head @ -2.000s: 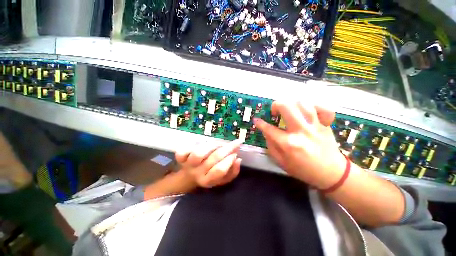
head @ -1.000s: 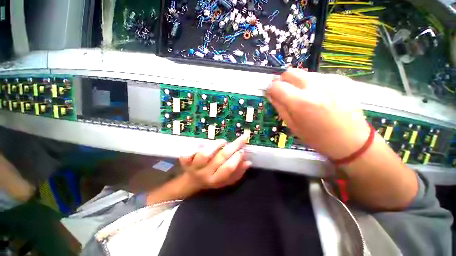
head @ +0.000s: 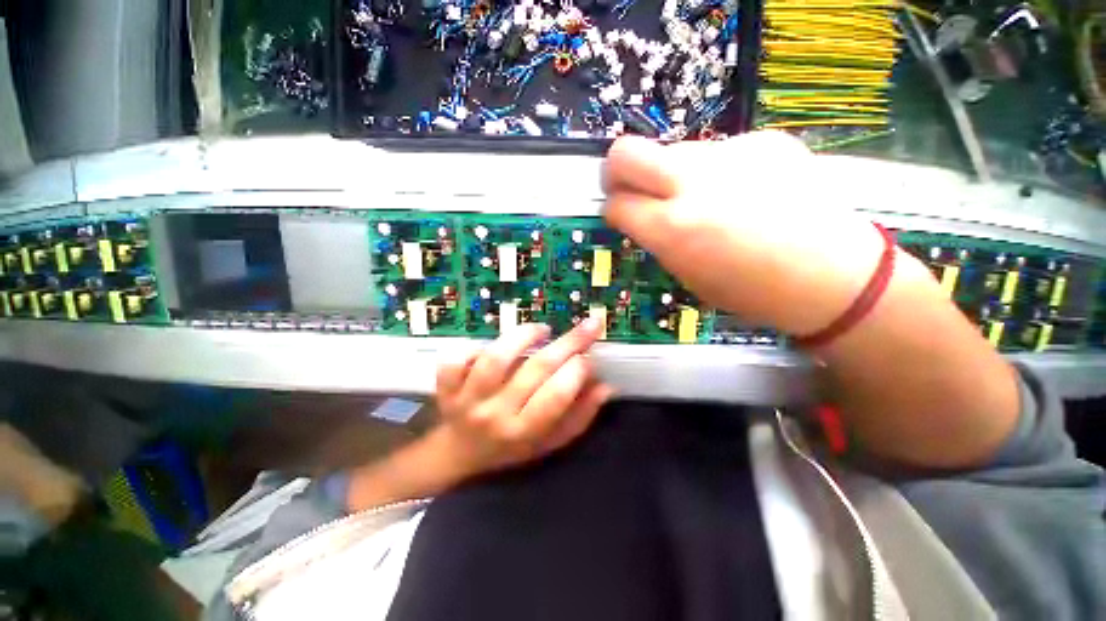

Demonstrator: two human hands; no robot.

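Note:
A green circuit board panel (head: 467, 279) with two rows of white and yellow blocks lies in the conveyor channel before me. My left hand (head: 522, 394) rests on the near rail, its fingertips at the panel's near edge beside a pale block (head: 596, 320). My right hand (head: 697, 206) is over the far rail and the panel's right part, just below the component tray. Its fingertips are drawn together; whether they pinch a component is hidden and blurred.
The black component tray (head: 406, 73) holds mixed loose components. Yellow wires (head: 827, 61) lie right of it, small dark leaded parts (head: 285, 67) left. Another panel (head: 75, 273) sits left beyond a dark gap (head: 224, 261). Another person's arm (head: 36, 473) shows at far left.
My right hand has moved off the boards toward the far rail and tray. My left hand stays near the panel's edge. A block in the third upper position now looks yellow, earlier white.

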